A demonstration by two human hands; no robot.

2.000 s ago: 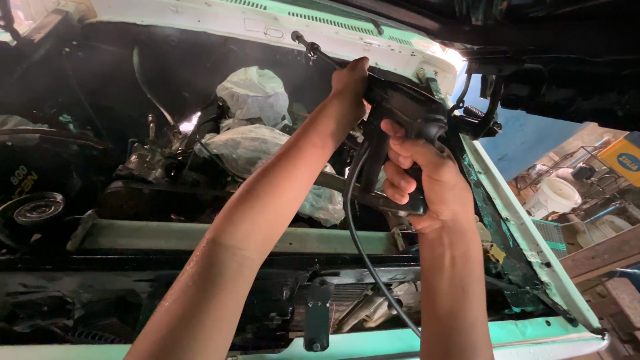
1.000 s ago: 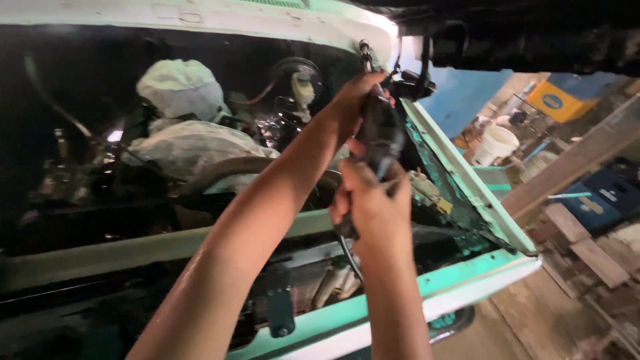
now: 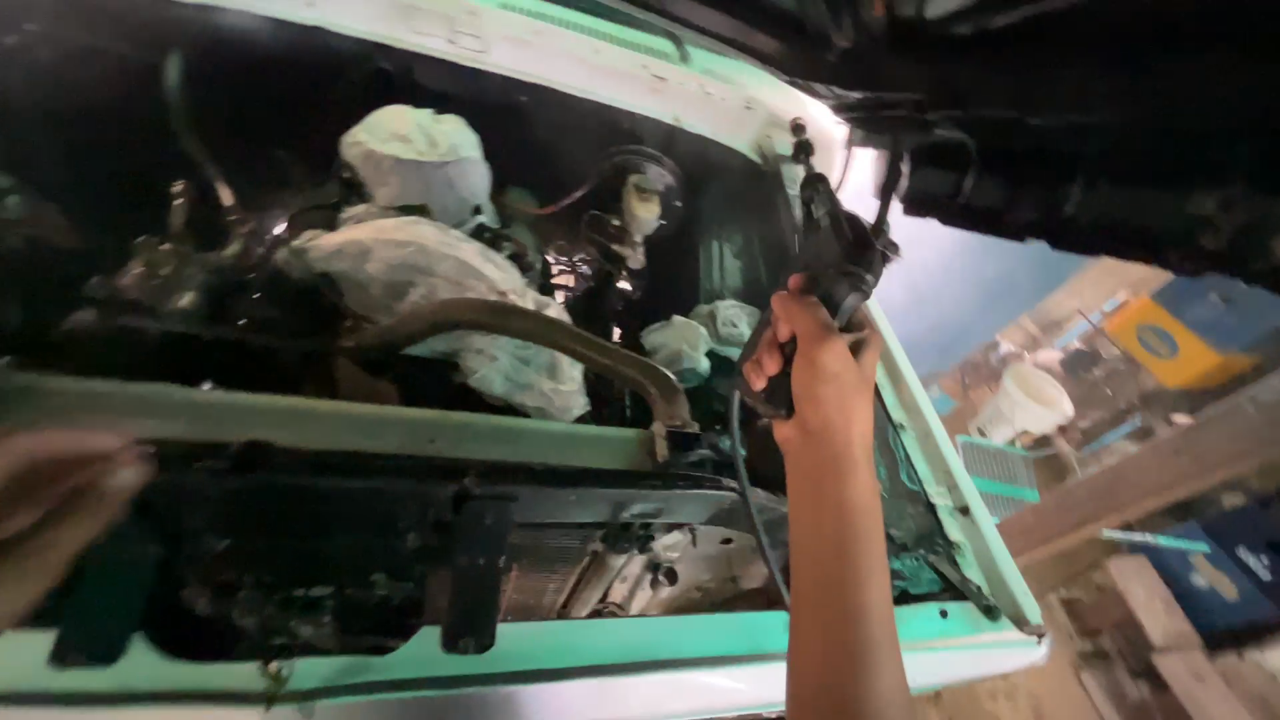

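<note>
My right hand (image 3: 815,350) grips a black spray gun (image 3: 840,250), probably a pressure-washer type, with its nozzle end pointing up at the rear corner of the engine bay. A thin dark hose (image 3: 748,480) hangs from its handle. At the left edge my left hand (image 3: 65,500) is blurred and holds nothing that I can see; it is over the green front crossmember (image 3: 330,420). Plastic-wrapped engine parts (image 3: 420,165) stand in the middle of the bay, behind a curved radiator hose (image 3: 510,315). Smaller wrapped parts (image 3: 690,345) lie left of my right hand.
The raised black hood (image 3: 1100,150) hangs over the upper right. The pale green fender edge (image 3: 930,450) runs down the right side. Beyond it are a white bucket (image 3: 1025,400), an orange crate (image 3: 1165,345), a wooden beam (image 3: 1150,460) and blue crates (image 3: 1210,570).
My left hand has let go of the front of the spray gun and moved to the far left. The right hand still holds the gun. The view has shifted right since the first frame.
</note>
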